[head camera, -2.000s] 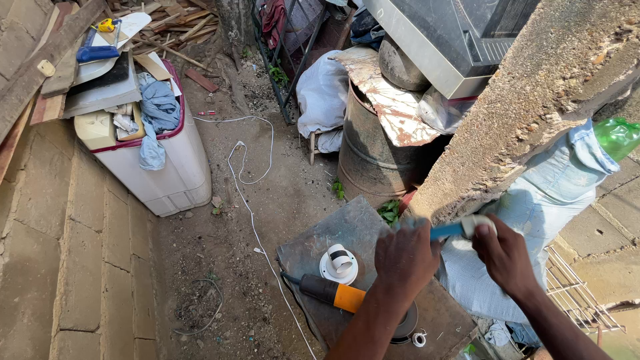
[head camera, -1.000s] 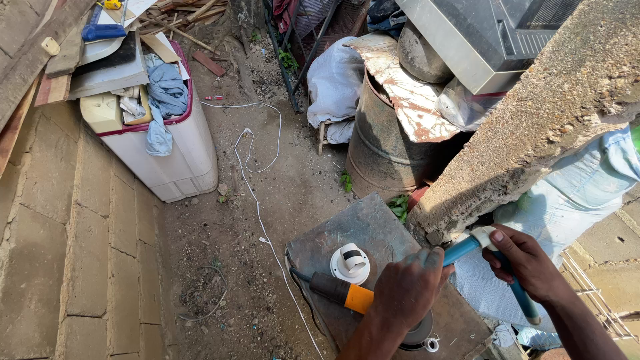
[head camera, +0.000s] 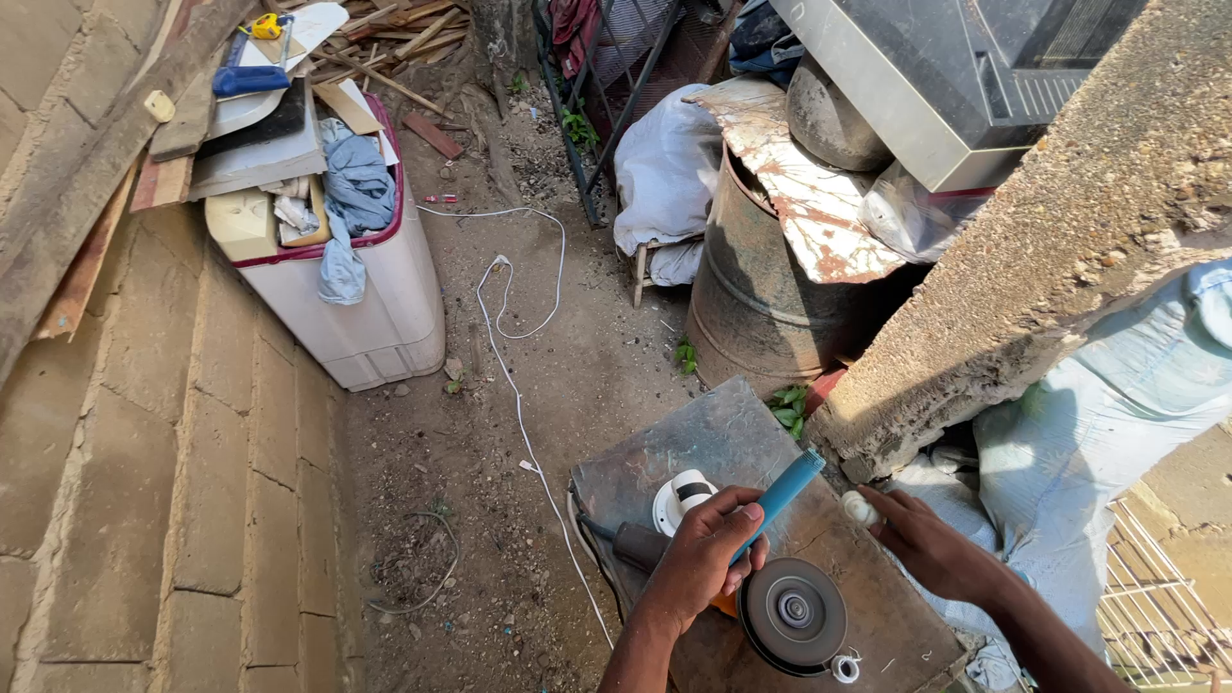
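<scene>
My left hand (head camera: 712, 553) grips a short blue plastic pipe (head camera: 784, 496) whose free upper end looks threaded. To its right, my right hand (head camera: 924, 539) holds a small white fitting (head camera: 859, 510), apart from the pipe. Under my hands an angle grinder (head camera: 640, 547), dark-handled with an orange body, lies on a worn board (head camera: 731, 433), its grey disc (head camera: 793, 608) facing up. A white round-based device (head camera: 685, 499) stands behind my left hand. A small white ring (head camera: 845, 669) sits at the disc's lower edge. The left forearm covers part of the grinder.
A white cord (head camera: 520, 414) runs over the dirt floor. At left are a block wall (head camera: 221, 462) and a white tub (head camera: 366, 318) piled with things. A rusty drum (head camera: 751, 289), a concrete slab (head camera: 1039, 250) and a wire rack (head camera: 1155, 577) stand at right.
The blue pipe and white fitting, joined together a second ago, are now apart, one in each hand. The longer blue piece that hung down by my right hand no longer shows.
</scene>
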